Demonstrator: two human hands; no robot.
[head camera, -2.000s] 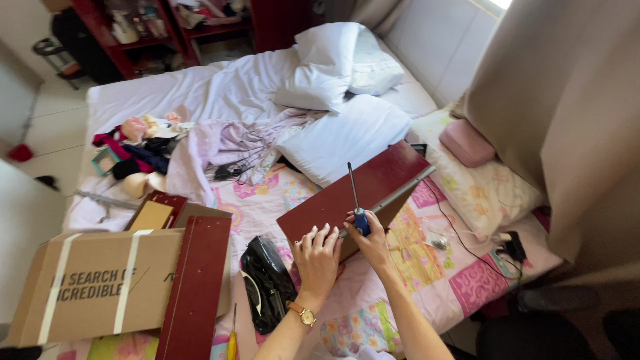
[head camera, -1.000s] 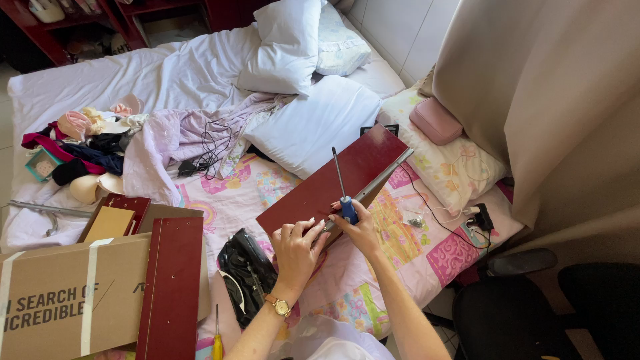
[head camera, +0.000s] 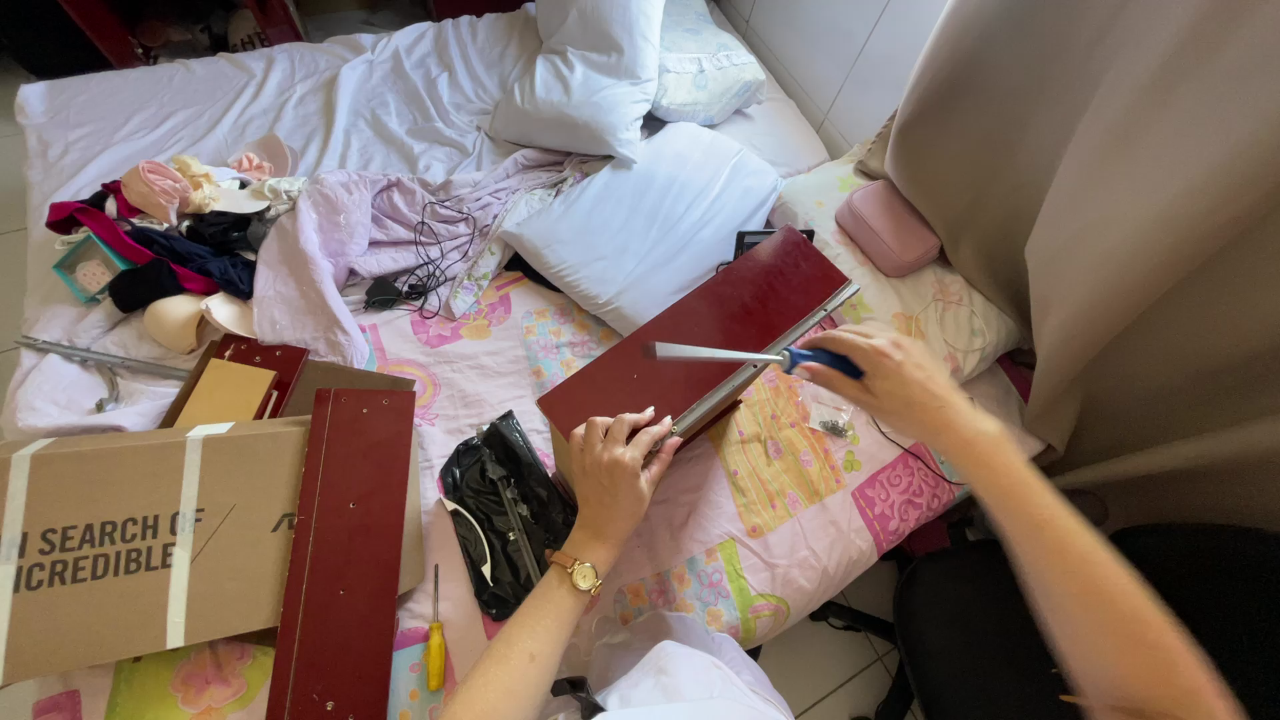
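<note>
My right hand (head camera: 880, 375) grips the blue handle of a screwdriver (head camera: 720, 354), its blurred shaft pointing left over a dark red wooden panel (head camera: 690, 320). A metal drawer rail (head camera: 765, 360) runs along the panel's near right edge. My left hand (head camera: 620, 465), with a gold watch at the wrist, rests on the panel's lower corner by the rail's end, fingertips near a small screw or hole; which one I cannot tell. A small clear bag of screws (head camera: 832, 422) lies on the bedspread right of the panel. A yellow-handled screwdriver (head camera: 436, 650) lies at lower left.
Another red panel (head camera: 345, 560) leans on a cardboard box (head camera: 110, 550). A black plastic bag (head camera: 505, 510) with metal rails lies beside my left forearm. Behind are pillows (head camera: 650, 220), clothes (head camera: 190, 230) and a black cable (head camera: 430, 260). A pink case (head camera: 887, 227) and a black chair (head camera: 1000, 620) are at right.
My right hand has moved right, away from my left hand, and the screwdriver has gone from upright to nearly level, pointing left. My left hand stays at the panel's lower corner.
</note>
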